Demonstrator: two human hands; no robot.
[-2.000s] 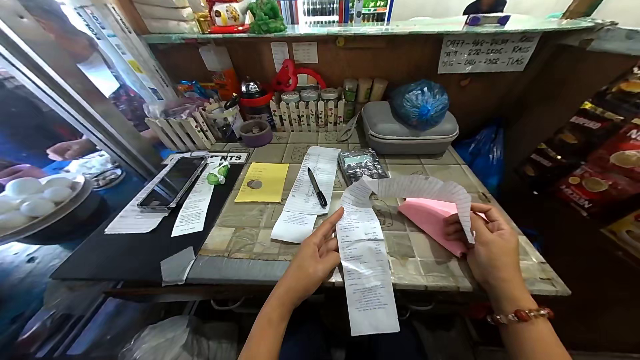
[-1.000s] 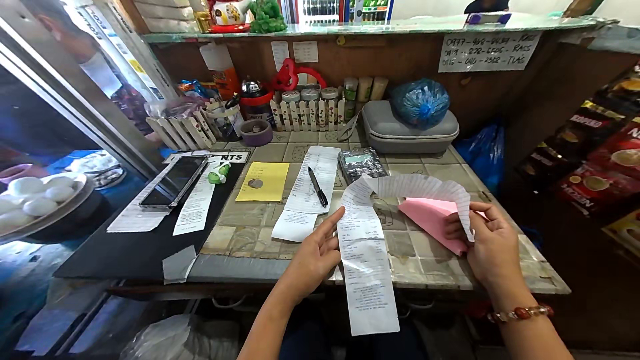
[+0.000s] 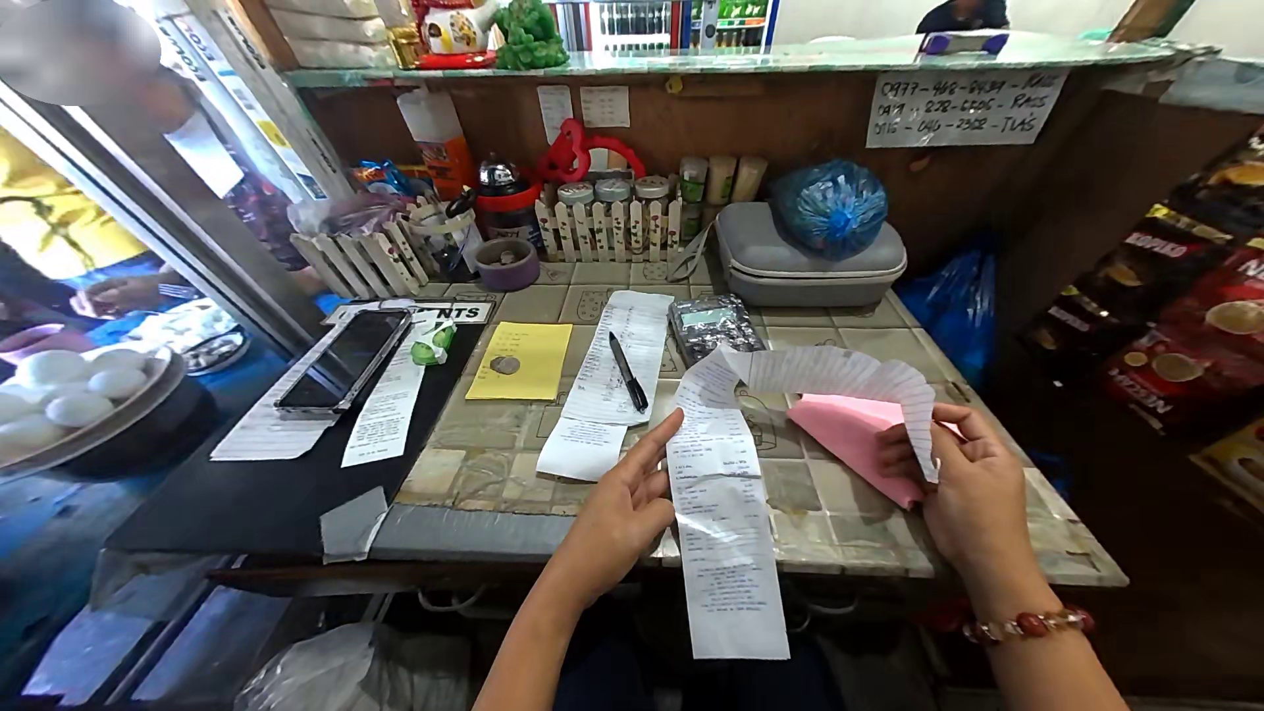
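Note:
A long paper receipt (image 3: 726,553) hangs over the desk's front edge and arches to the right. My left hand (image 3: 632,504) pinches its left edge between thumb and fingers. At the right, my right hand (image 3: 973,484) grips the receipt's far end together with a folded pink paper (image 3: 854,439). Behind my left hand lies another long receipt (image 3: 622,355) with a black pen (image 3: 628,373) on it. A yellow note (image 3: 518,360) bearing writing and a coin (image 3: 505,365) is farther left. Beyond the arched receipt rests a plastic-wrapped calculator (image 3: 716,326).
A smartphone (image 3: 346,360) lies on receipts at the left, beside a green-and-white wrapper (image 3: 433,344). Along the back stand a purple tape roll (image 3: 508,265), small picket-fence holders (image 3: 612,229) and a grey case (image 3: 810,257) under a blue plastic bag (image 3: 831,207). Eggs (image 3: 74,395) fill a bowl at far left.
Both my hands and the receipt hold their places. Outside the window at the left, a person has moved, and a hand and yellow clothing now show there.

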